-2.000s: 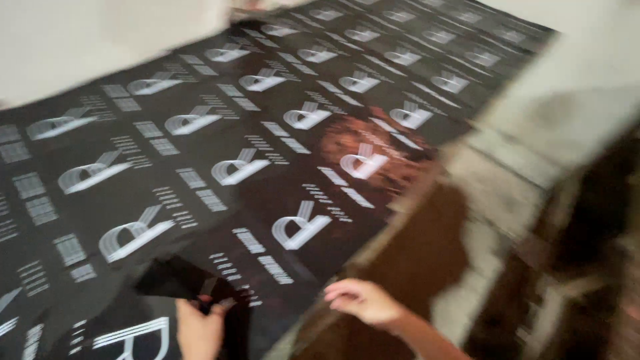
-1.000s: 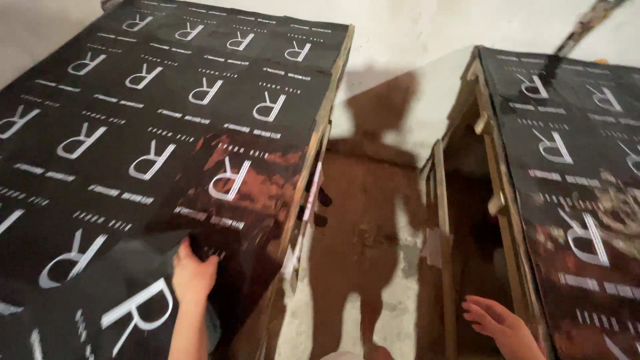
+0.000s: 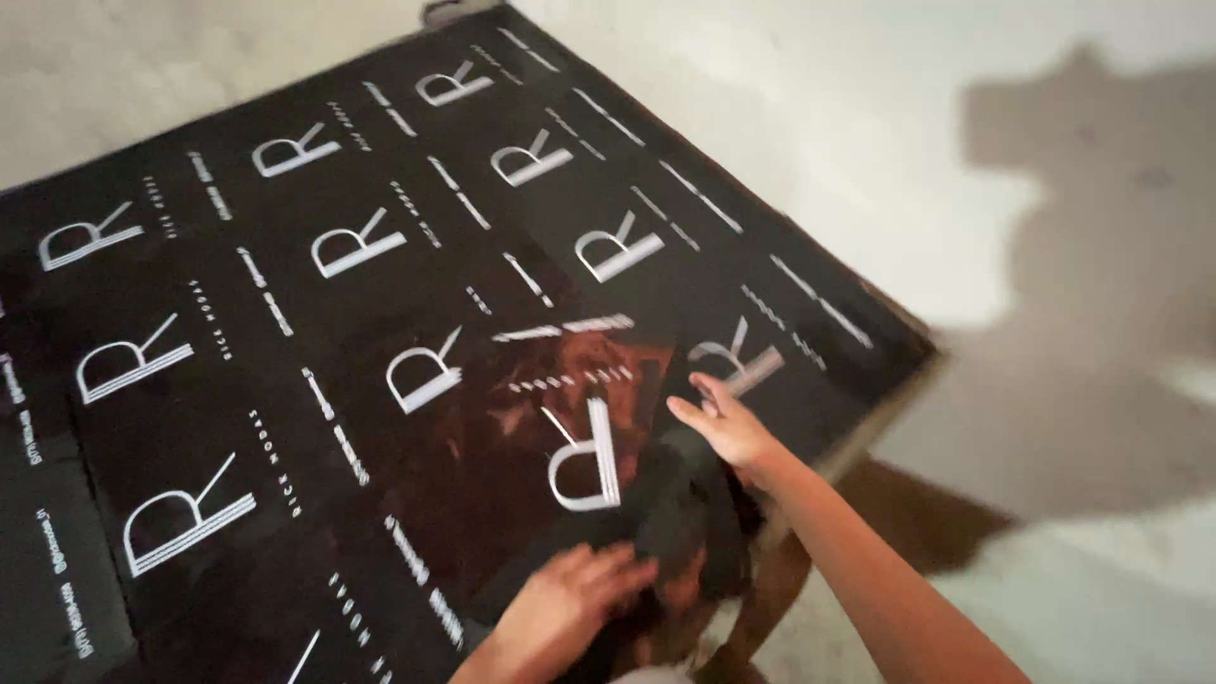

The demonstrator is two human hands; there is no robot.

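Glossy black plastic sheeting [image 3: 285, 380], printed with rows of white letter R logos and small writing, covers a table. On it lies a separate black plastic piece, perhaps a bag [image 3: 570, 380], its R turned differently from the rows and its surface catching a reddish reflection. My left hand [image 3: 589, 589] is blurred, low over dark crumpled plastic at the near edge; whether its fingers grip the plastic is unclear. To the upper right, my right hand [image 3: 727, 423] is at that piece's right side, thumb and forefinger slightly apart. Dark plastic beside them hides whether a fold is between them.
The table's right corner [image 3: 936, 347] points toward a pale floor or wall [image 3: 855, 190], where a large shadow falls. A small dark object [image 3: 456, 11] sits at the far corner. Below the right edge is brown shadow.
The view has swung strongly. My right hand, away from the left-hand table one second ago, is now over the black plastic near my left hand. The second table is out of view.
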